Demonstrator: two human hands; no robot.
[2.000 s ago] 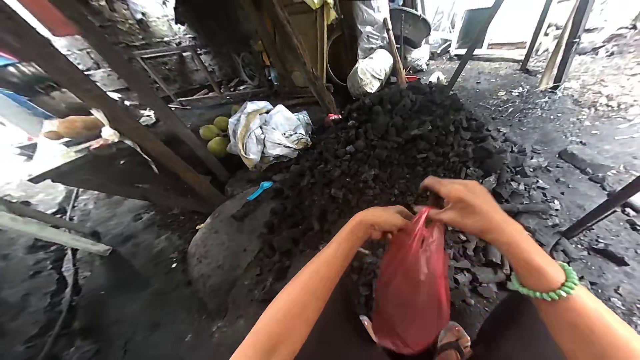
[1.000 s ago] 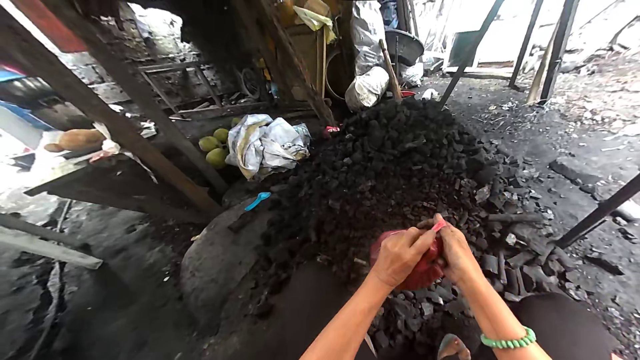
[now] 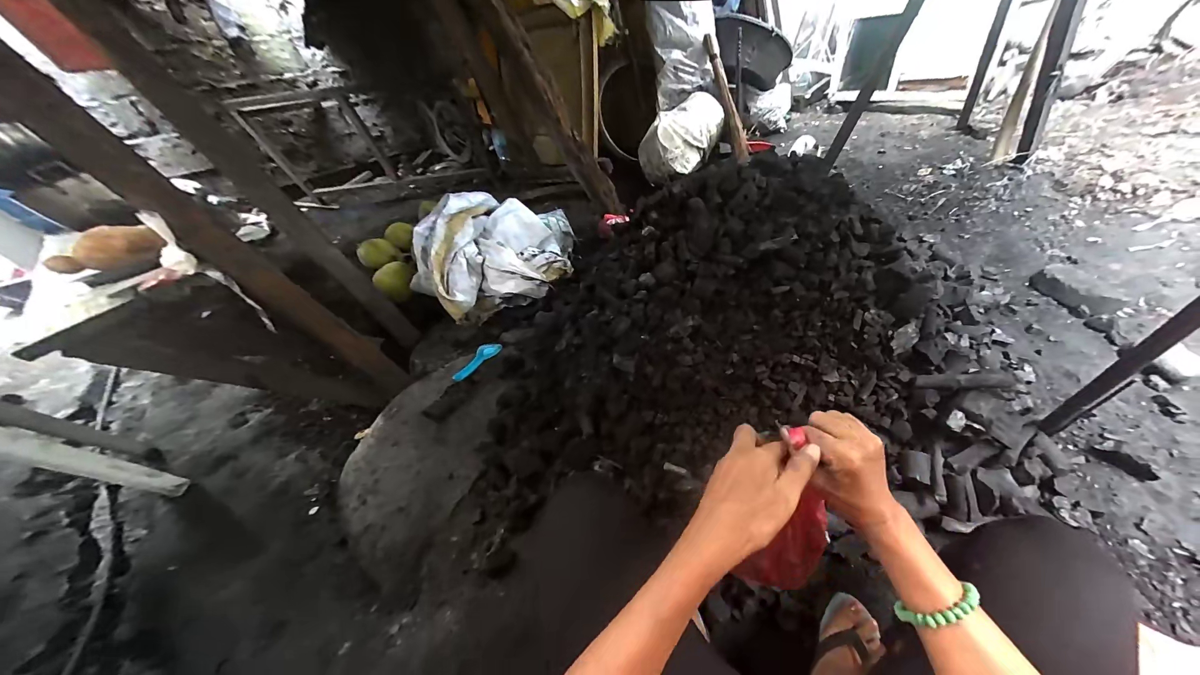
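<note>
A red plastic bag (image 3: 786, 548) hangs between my knees, its gathered neck pinched by both hands. My left hand (image 3: 757, 487) closes on the neck from the left, fingertips touching those of the other hand. On the right side of the neck is my right hand (image 3: 848, 466), with a green bead bracelet (image 3: 940, 607) on the wrist. A bit of red plastic sticks up between the fingers. What fills the bag cannot be seen. Just beyond the hands lies a heap of black charcoal (image 3: 712, 300).
A large rounded stone (image 3: 412, 478) lies left of the heap, with a blue plastic spoon (image 3: 477, 362) at its upper edge. Crumpled white sacks (image 3: 487, 248) lie beside green round fruits (image 3: 379, 253). Wooden posts (image 3: 216, 234) slant at left; a dark pole (image 3: 1125, 366) slants at right.
Two seconds ago the bag hung long and full-length below the hands; one second ago it was bunched under them. Now the neck is held tightly gathered and the bag's body shows lower down.
</note>
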